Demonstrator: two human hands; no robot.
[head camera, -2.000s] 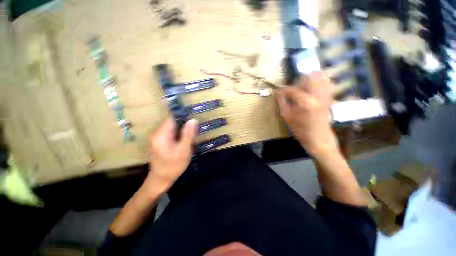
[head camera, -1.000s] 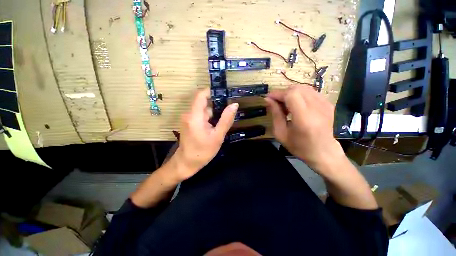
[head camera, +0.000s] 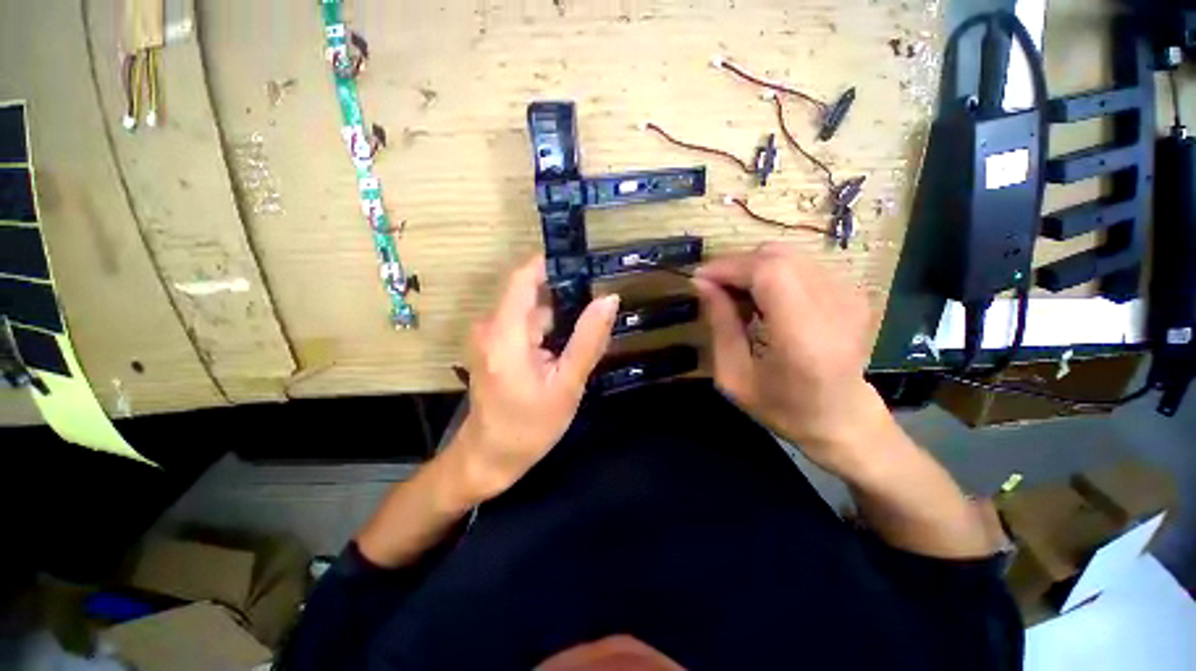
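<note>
A black comb-shaped plastic housing (head camera: 558, 197) lies at the cardboard's front edge, its four arms pointing right. My left hand (head camera: 525, 374) holds the lower part of its spine between thumb and fingers. My right hand (head camera: 794, 328) is at the tip of the second arm from the top, thumb and forefinger pinched on a thin dark tool, perhaps tweezers, that reaches into that arm. The tool is mostly hidden by the fingers. Several small dark wired modules (head camera: 836, 114) with red and black leads lie beyond my right hand. A narrow green circuit board (head camera: 369, 184) lies left of the housing.
A black power unit (head camera: 1003, 210) with cables stands right, beside a plain dark comb-shaped part (head camera: 1121, 184). A thick black cylinder (head camera: 1176, 275) lies at the far right. Yellow-edged sheet (head camera: 79, 406) with black pads is left. Wires with pale connectors (head camera: 142, 98) lie upper left. Open boxes (head camera: 190, 590) are below.
My right hand has come from the right side to the housing with the thin tool. Over the last second, the tool's tip has reached further into the second arm; my left hand keeps its hold.
</note>
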